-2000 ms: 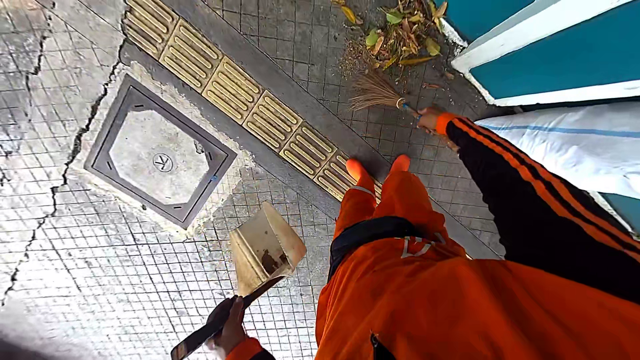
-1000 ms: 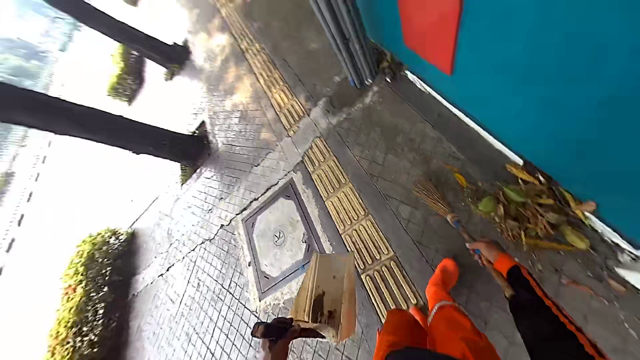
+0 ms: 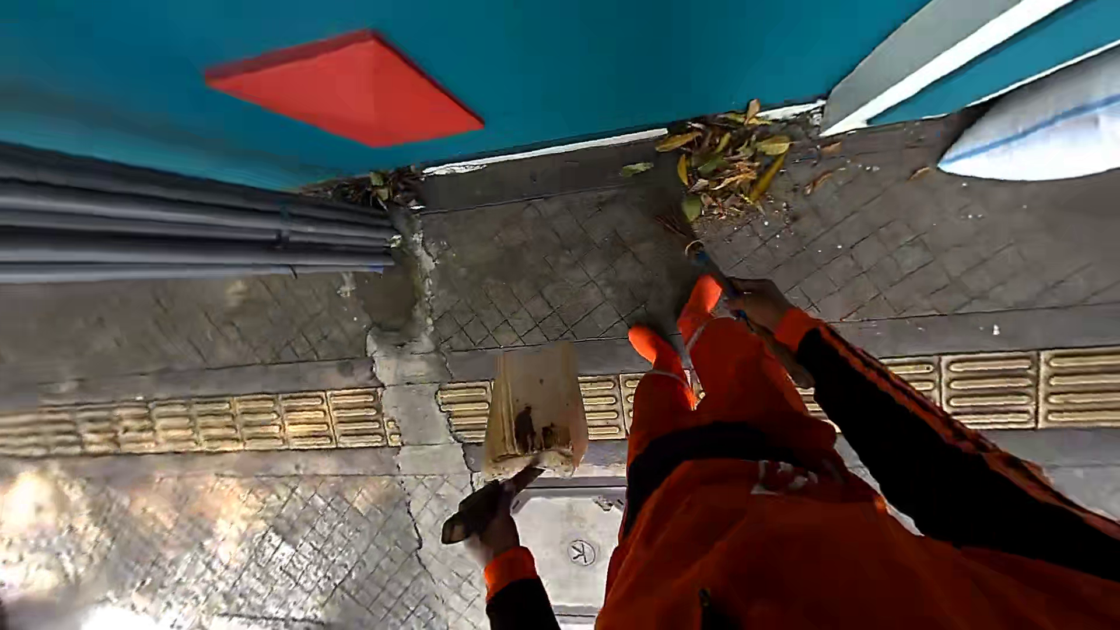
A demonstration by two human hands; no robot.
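Observation:
My left hand (image 3: pixel 497 525) grips the dark handle of a beige plastic dustpan (image 3: pixel 535 394), which is held above the yellow tactile paving and has dark debris or stains inside. My right hand (image 3: pixel 759 302) is closed round the stick of a twig broom (image 3: pixel 707 262), blue near its binding. The broom's bristles, blurred and dark, point toward the wall beside a heap of dry yellow and green leaves (image 3: pixel 731 166). Whether the bristles touch the leaves I cannot tell.
A teal wall (image 3: pixel 577 70) with a red panel (image 3: pixel 350 87) runs alongside. Grey pipes (image 3: pixel 192 223) lie at left, a white sack (image 3: pixel 1041 122) at right. Yellow tactile strips (image 3: pixel 989 389) cross the pavement near a square cover (image 3: pixel 577 525).
The view has turned strongly toward the teal wall. The broom's bristles are now nearer the leaf heap than a second ago. Both hands keep their hold.

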